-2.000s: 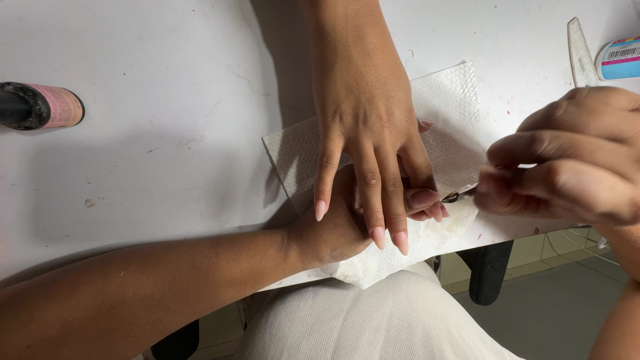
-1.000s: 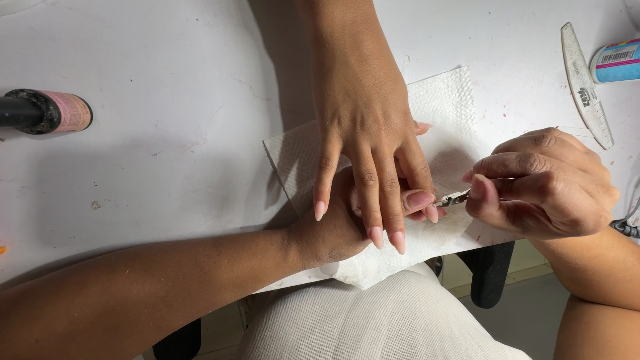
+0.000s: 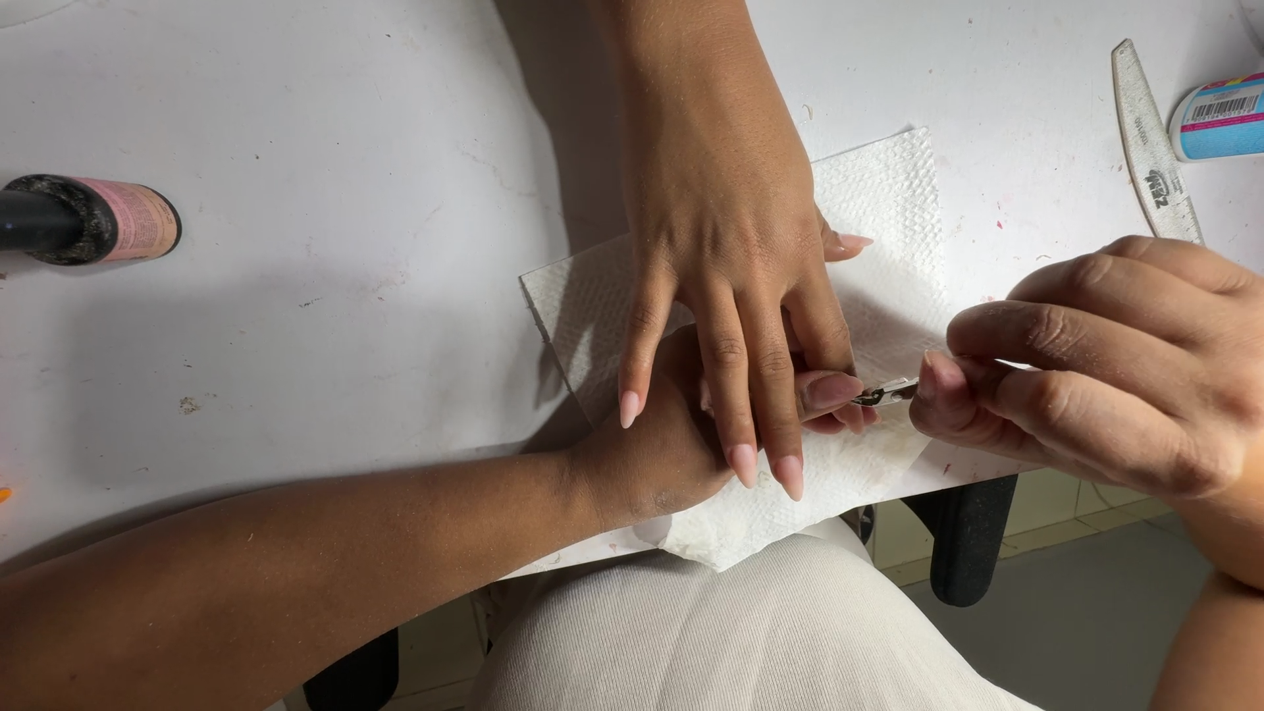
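Observation:
The other person's hand point(image 3: 736, 227) reaches down from the top, palm down with its fingers spread. My left hand point(image 3: 662, 444) lies beneath it and grips its index finger near the tip, with my left thumb beside the nail; most of my left fingers are hidden. At the right, my right hand point(image 3: 1096, 365) is closed around metal cuticle nippers point(image 3: 889, 392), whose jaws are at the held fingertip. My fingers cover the handles. A white textured paper towel point(image 3: 879, 197) lies under the hands and hangs over the table edge.
A nail polish bottle point(image 3: 133, 219) lies on its side at the left of the white table point(image 3: 296, 128). A grey nail file point(image 3: 1150, 148) and a blue and white container point(image 3: 1224, 118) lie at the upper right. My lap is below the table edge.
Two seconds ago the nippers were also at the fingertip, with my right hand raised and blurred. My right hand has since changed its angle. The other person's hand and my left hand have hardly moved.

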